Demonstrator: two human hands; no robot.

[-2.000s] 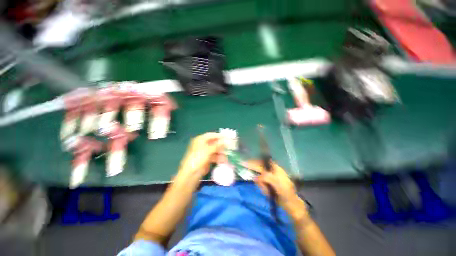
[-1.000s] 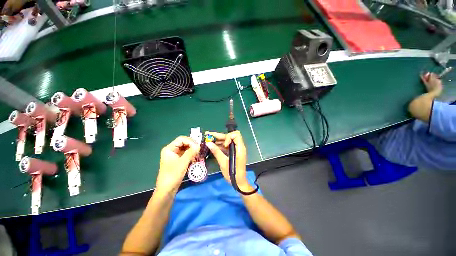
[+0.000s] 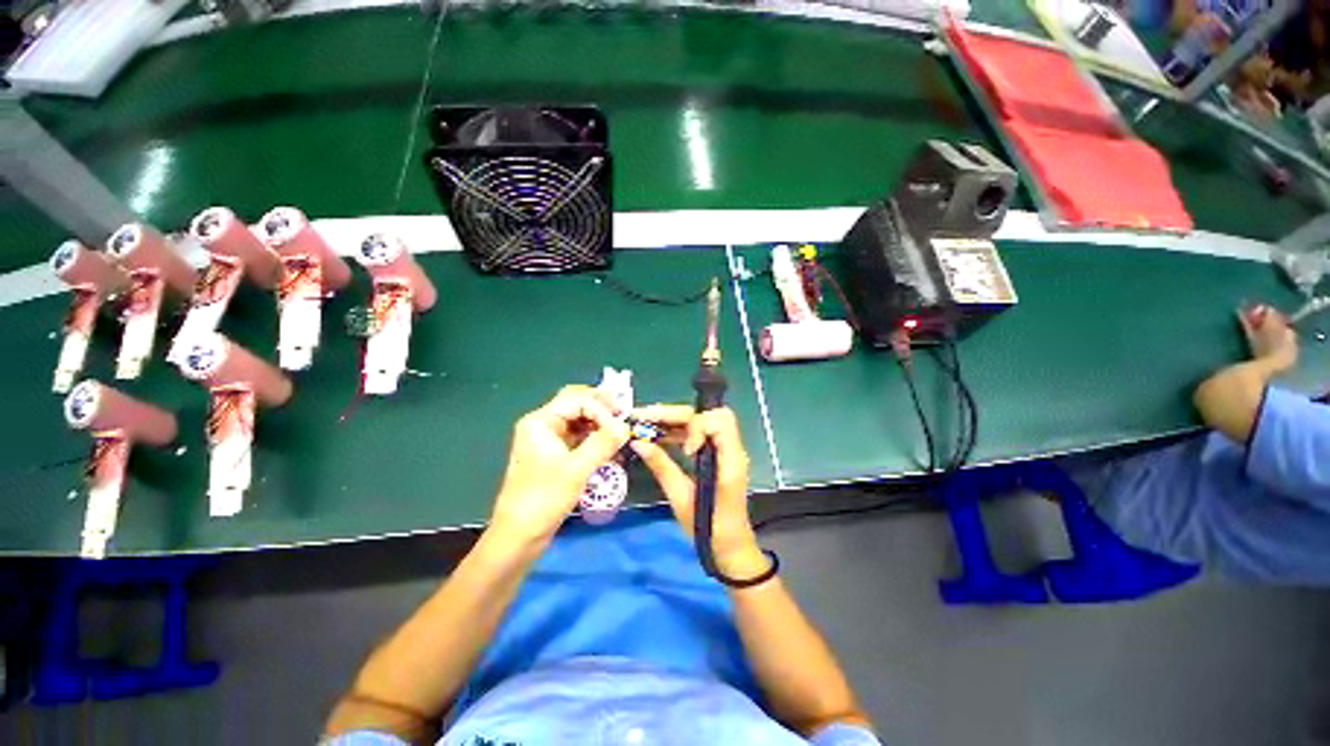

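My left hand [image 3: 549, 459] holds the white handle [image 3: 619, 389] of a pink handheld unit, whose round end [image 3: 603, 490] faces up near the bench's front edge. My right hand [image 3: 715, 474] holds a soldering iron [image 3: 709, 391] with its black handle across the palm and its bare tip pointing away, clear of the unit. The right fingertips touch a small blue and dark part [image 3: 643, 429] at the handle, beside my left fingertips. The fingers hide much of the handle and any wires there.
Several pink-and-white units [image 3: 231, 423] lie at the left. A black fan [image 3: 528, 204] stands behind my hands. A separate unit [image 3: 805, 340] lies by the soldering station [image 3: 934, 270], with its cables running down. A red sheet [image 3: 1079, 139] is at back right; another person's arm [image 3: 1249, 379] rests at right.
The view has shifted, so the bench things sit further right. Both hands remain at the unit, their fingertips now closer together at the handle. The iron still points away.
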